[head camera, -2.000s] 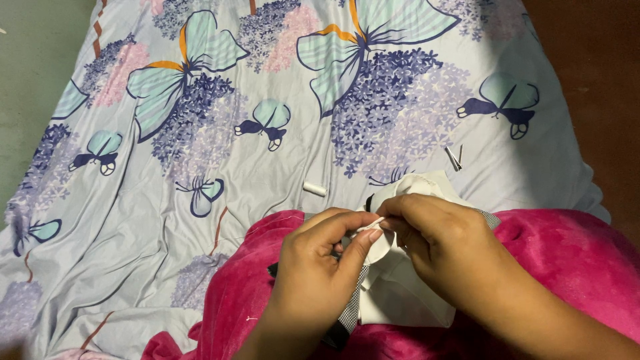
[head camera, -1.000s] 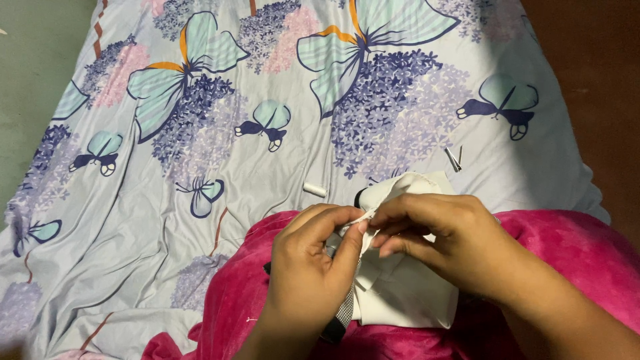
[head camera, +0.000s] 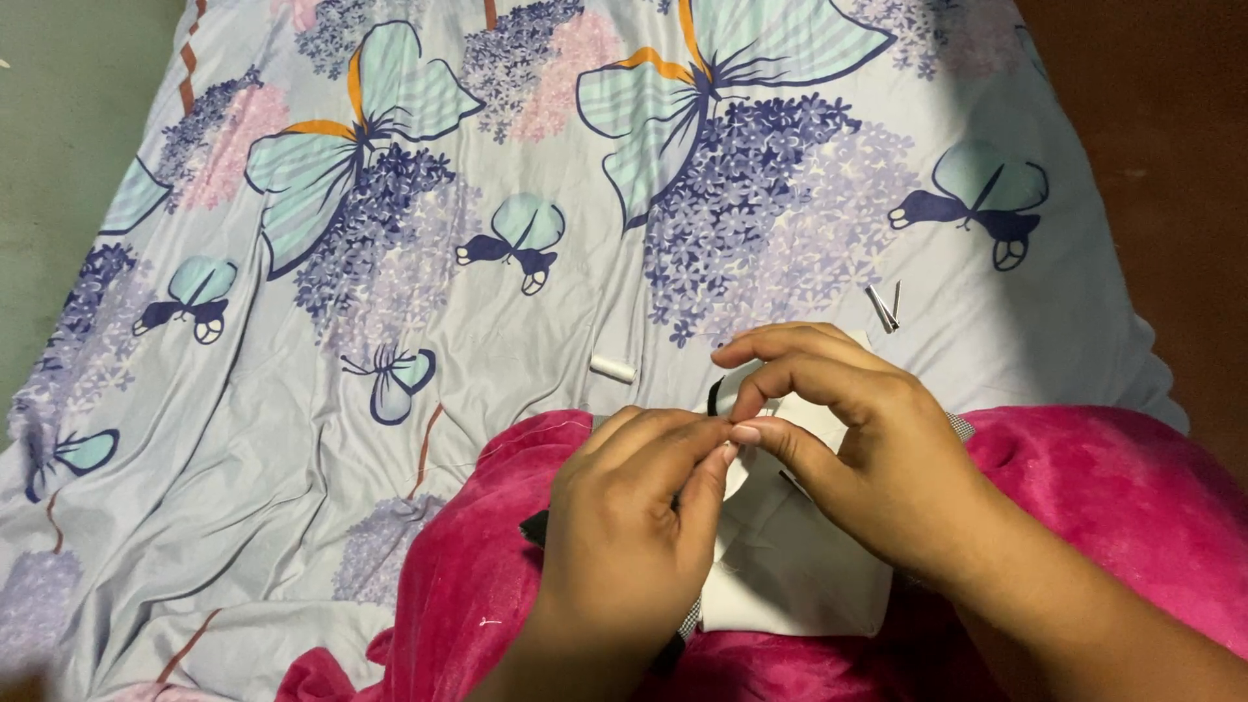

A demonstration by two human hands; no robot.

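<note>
White fabric with black and checked parts at its edges lies over the pink plush cloth on the lap. My left hand pinches a piece of this fabric between thumb and forefinger. The fingertips of my right hand meet those of my left at the same spot, thumb and forefinger nearly together. Whether a needle is between them is too small to tell. A white thread spool lies on the bedsheet just beyond my left hand, and a fine thread trails left from near my hands.
A small metal nail clipper rests on the butterfly-patterned bedsheet beyond my right hand. Pink plush cloth covers the lap on both sides. Brown floor shows at the right and a greenish surface at the upper left.
My right hand's fingers have spread and lifted, with its thumb now stretched toward my left fingertips. My left hand keeps its pinch on the white fabric.
</note>
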